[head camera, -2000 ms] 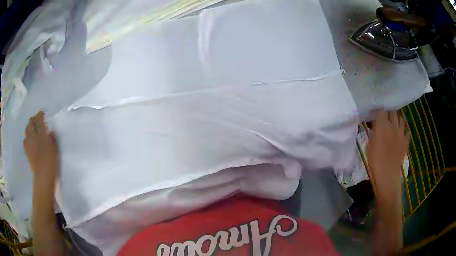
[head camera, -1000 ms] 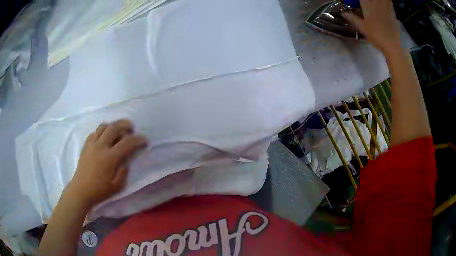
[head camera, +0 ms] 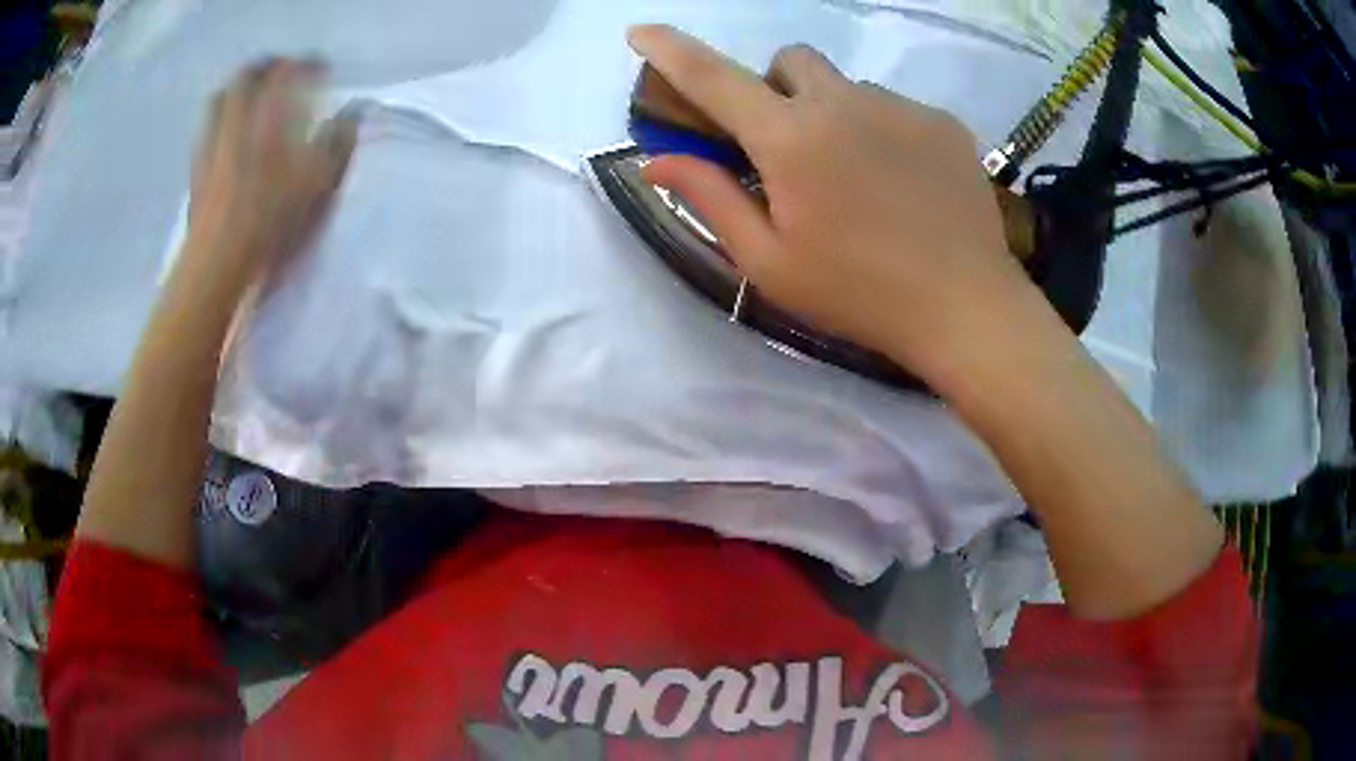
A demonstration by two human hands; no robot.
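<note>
The white garment piece lies across the pressing board, its near edge hanging in folds by the red top. A seam runs across it towards the iron's tip. My right hand is on the handle of the steam iron, which rests on the cloth at the seam, tip pointing left. The handle is brown with a blue part, partly hidden by my fingers. My left hand is blurred and lies at the left end of the cloth near the seam; whether it pinches the cloth cannot be told.
The grey pressing board cover shows at left, and a brown stain marks its right end. A yellowish coiled hose and black cables rise from the iron at right. A round black fan with a pale badge is below the board at left.
My right hand has brought the iron from the far right onto the garment seam. My left hand has moved up and left to the cloth's left end. The view has shifted.
</note>
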